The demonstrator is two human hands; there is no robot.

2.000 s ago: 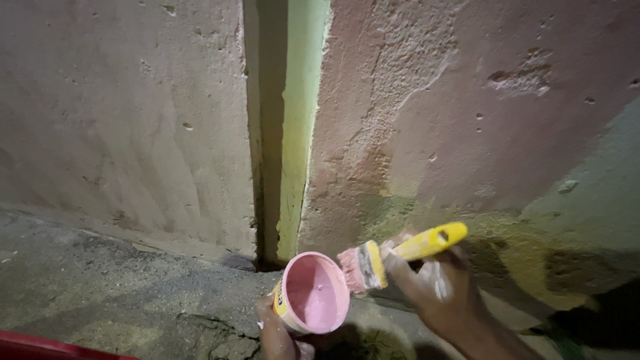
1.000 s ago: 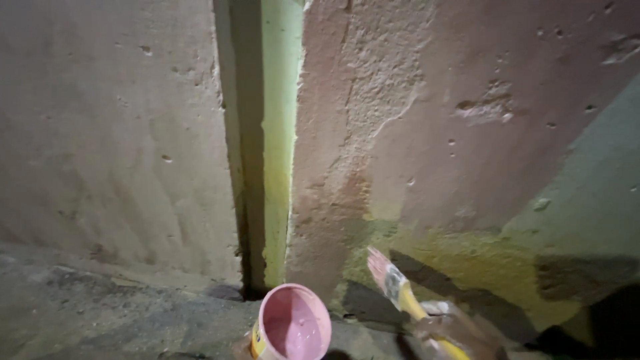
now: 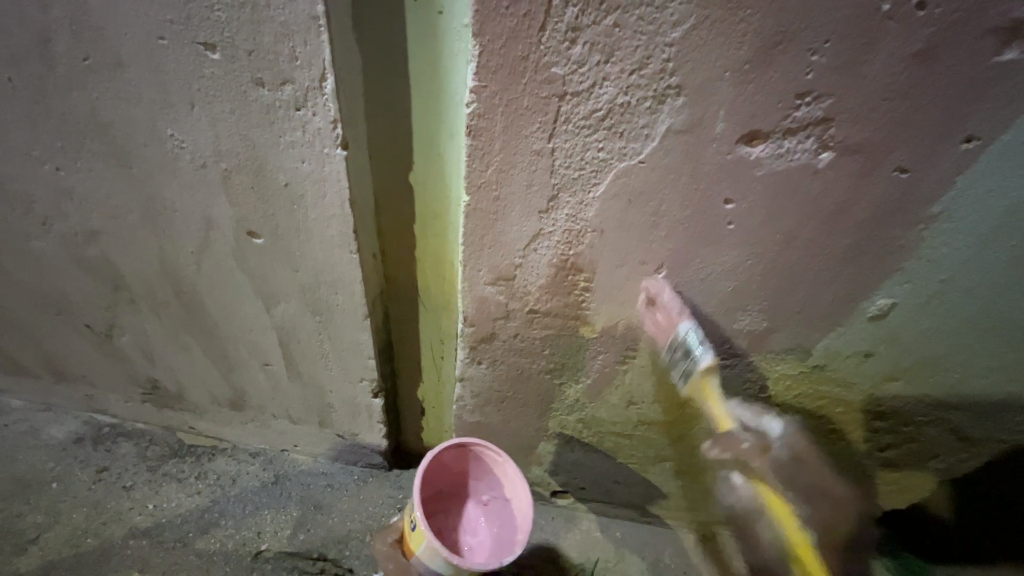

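My right hand (image 3: pixel 788 496), blurred and marked with pale paint, is closed around the yellow handle of a paintbrush (image 3: pixel 696 360). The brush tilts up to the left, and its pink-coated bristles are at the pink-painted part of the plaster wall (image 3: pixel 656 208), just above the yellowish-green band. Low in the view, my left hand (image 3: pixel 390 548) grips a small tub of pink paint (image 3: pixel 474 506) from its left side; most of that hand is hidden or out of frame. The tub's open mouth faces me, with paint inside.
A narrow recess (image 3: pixel 392 240) with a pale green side (image 3: pixel 440 240) parts the pink wall from a greyish wall section (image 3: pixel 184 240) at left. Rough concrete ground (image 3: pixel 160 496) meets the wall's foot. A pale green area (image 3: pixel 952 264) covers the wall at right. Dark shadows fall at lower right.
Two seconds ago the brush was beside the tub's rim; my right hand has since moved it away to the right and up to the wall. The tub remains in my left hand.
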